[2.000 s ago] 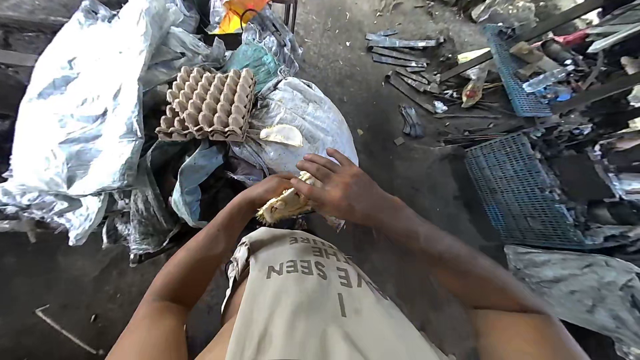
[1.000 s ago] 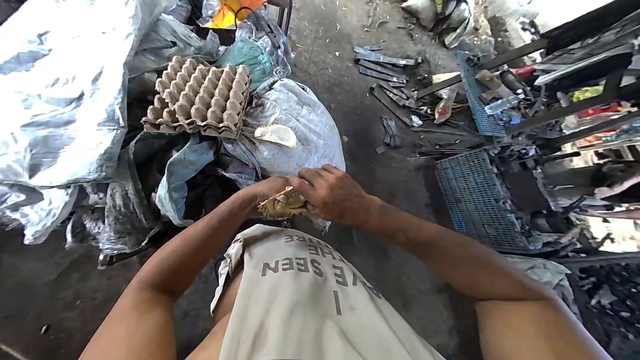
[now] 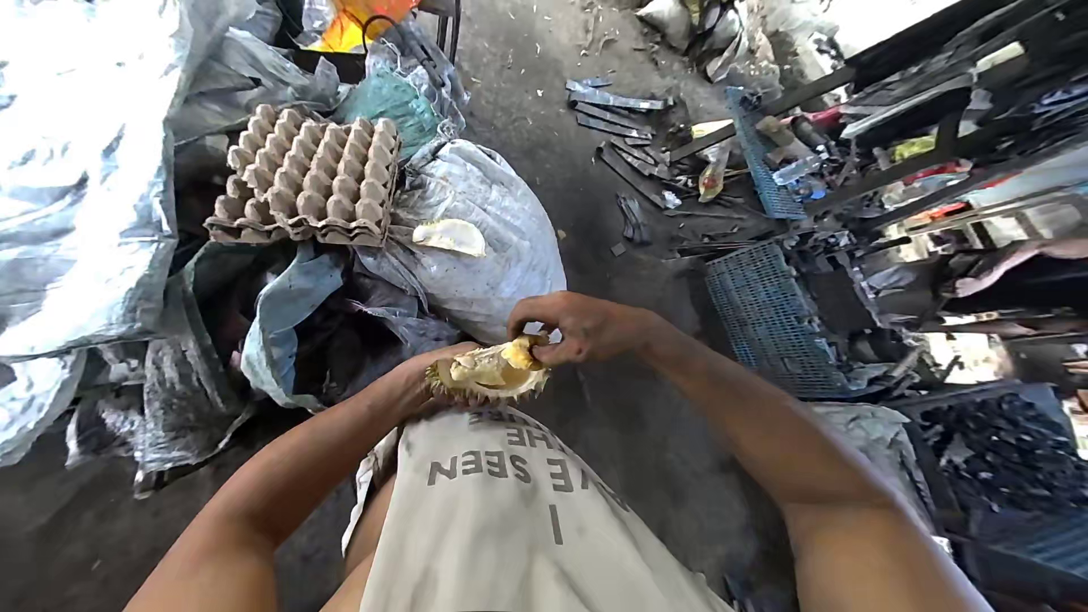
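Note:
My left hand (image 3: pixel 425 379) holds a piece of spiky durian husk (image 3: pixel 489 384) in front of my shirt, its pale inner side facing up. With thumb and fingers, my right hand (image 3: pixel 568 327) grips a yellow piece of durian flesh (image 3: pixel 520 352) at the right end of the husk. Beyond both hands, a full white woven sack (image 3: pixel 510 255) carries a loose pale piece of husk (image 3: pixel 450 236). Stacked cardboard egg trays (image 3: pixel 310 174) sit left of that piece. The fingers of my left hand are partly hidden behind the husk.
Large whitish plastic sheets (image 3: pixel 85 170) and sacks fill the left side. Flat dark strips (image 3: pixel 616 110) lie scattered on the floor ahead. To the right are a blue plastic crate (image 3: pixel 769 319), another blue mesh crate (image 3: pixel 761 161), and a cluttered rack with dark bars (image 3: pixel 952 127).
My right hand has drawn back from covering the husk and now pinches yellow flesh at its right end. The husk's open inner side has come into view.

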